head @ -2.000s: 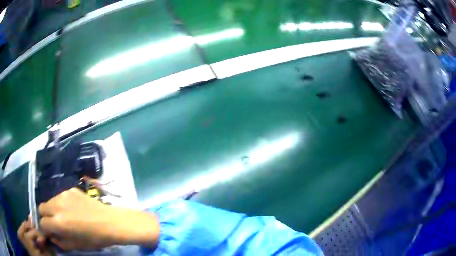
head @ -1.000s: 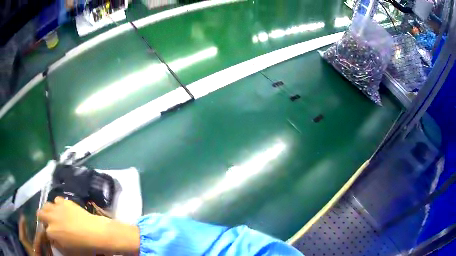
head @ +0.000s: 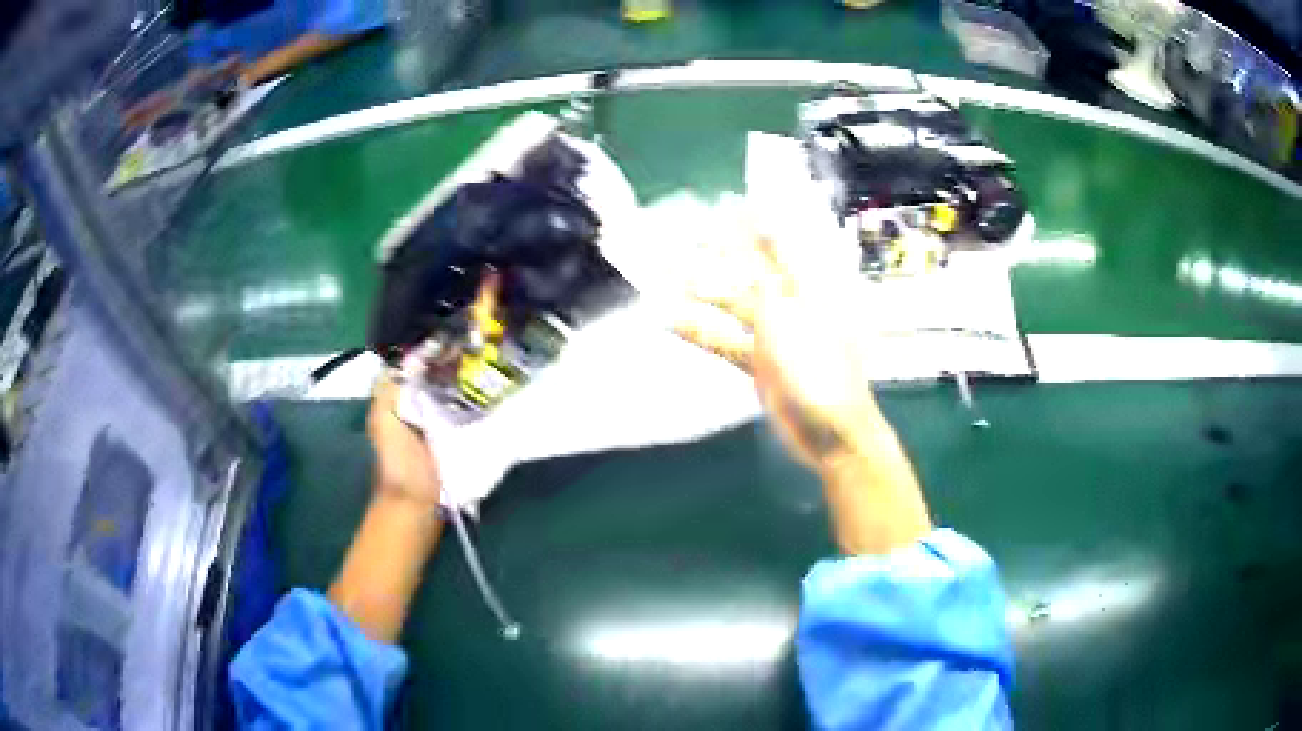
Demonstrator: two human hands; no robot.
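Observation:
An open projector unit [head: 493,271] with black internals and yellow parts at its near edge is tilted above the white rail, on a white sheet [head: 600,393]. My left hand [head: 407,443] grips its near left edge. A thin ribbon cable [head: 478,571] hangs from that edge. My right hand [head: 800,350] is raised to the right of the unit, fingers apart and blurred by glare; it seems to hold nothing. A second open unit [head: 914,179] lies on its own white sheet beyond the rail, right of my right hand.
The green belt [head: 1142,279] runs beyond the white rail [head: 1142,357]. A metal frame [head: 143,357] stands at the left. Another person's arm [head: 293,57] is at the top left. A white tray [head: 995,36] and clear bags are at the top right.
The view has swung left. My left hand, earlier mostly hidden, now shows at the unit's left edge. My right hand is off the near unit. A second unit has come into view.

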